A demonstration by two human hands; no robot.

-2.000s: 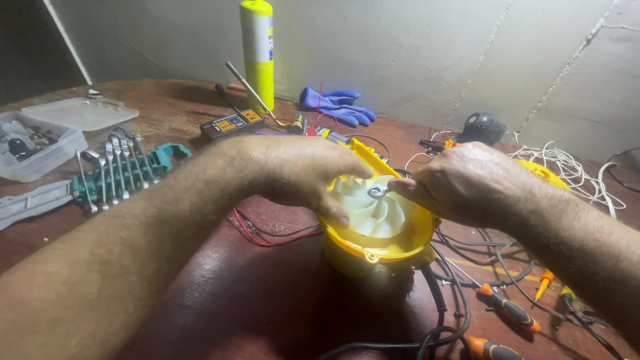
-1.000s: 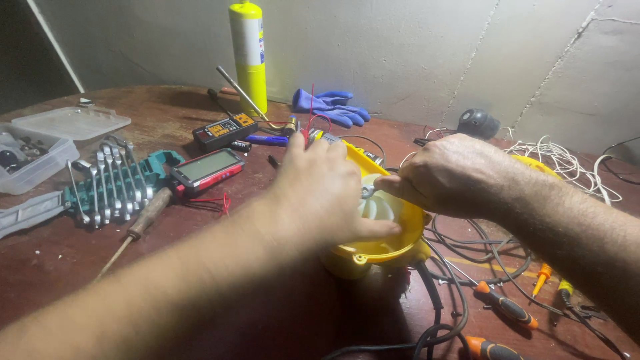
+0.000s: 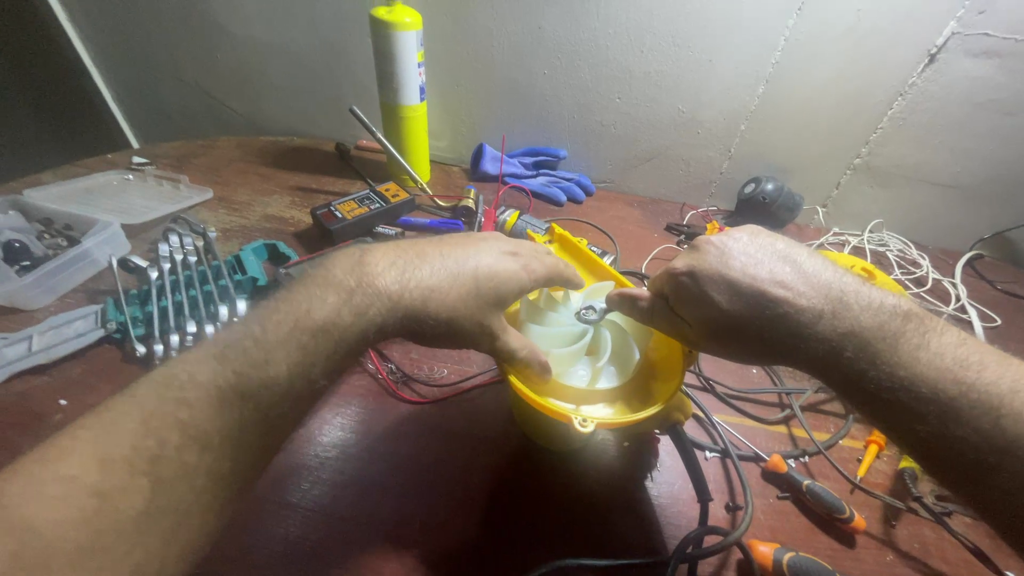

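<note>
A yellow plastic blower housing [image 3: 596, 412] stands on the table with its round top uncovered. Inside lies a white plastic fan impeller [image 3: 584, 344] with curved blades. My right hand [image 3: 716, 296] grips a small metal wrench [image 3: 592, 313], whose end sits on the impeller's central hub; most of the wrench is hidden in the fist. My left hand [image 3: 492, 296] spans the left side of the housing, thumb and fingers spread over the rim and the impeller's edge.
Combination wrenches [image 3: 188, 296] in a teal holder and a clear parts box [image 3: 88, 256] are at left. Behind are a multimeter [image 3: 362, 210], a yellow gas cylinder [image 3: 404, 104] and blue gloves [image 3: 532, 172]. Dark cables [image 3: 740, 480] and orange-handled screwdrivers [image 3: 816, 492] lie at right.
My left hand, raised and blurred over the housing a second ago, is now lower at its left rim. My right hand stays at the hub with the wrench.
</note>
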